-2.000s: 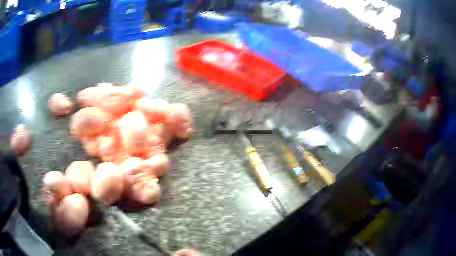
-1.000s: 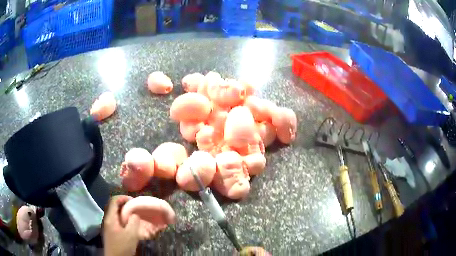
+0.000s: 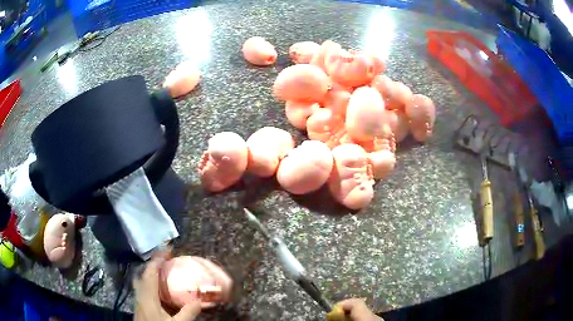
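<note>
My left hand [image 3: 151, 294] is at the bottom, left of centre, and holds a pink rounded toy part [image 3: 193, 279], slightly blurred. My right hand [image 3: 357, 310] is at the bottom edge, partly cut off, shut on the wooden handle of a long hand tool [image 3: 290, 263]. The tool's silver barrel points up and left, its tip over the bench and apart from the held part. A pile of pink parts [image 3: 365, 113] lies beyond the hands, with several more [image 3: 305, 167] along its near side.
A black handled object [image 3: 94, 141] with a hanging white cloth [image 3: 143, 213] stands at left. A dark-eyed pink piece [image 3: 61, 240] and black scissors [image 3: 93, 280] lie near it. At right are a rack [image 3: 487, 141], wooden-handled tools [image 3: 487, 210], a red tray [image 3: 484, 75] and a blue tray [image 3: 540, 81].
The view has shifted left and down. The held pink part has turned in my left hand, showing another side. The tool's tip no longer overlaps the pink part at the pile's near side.
</note>
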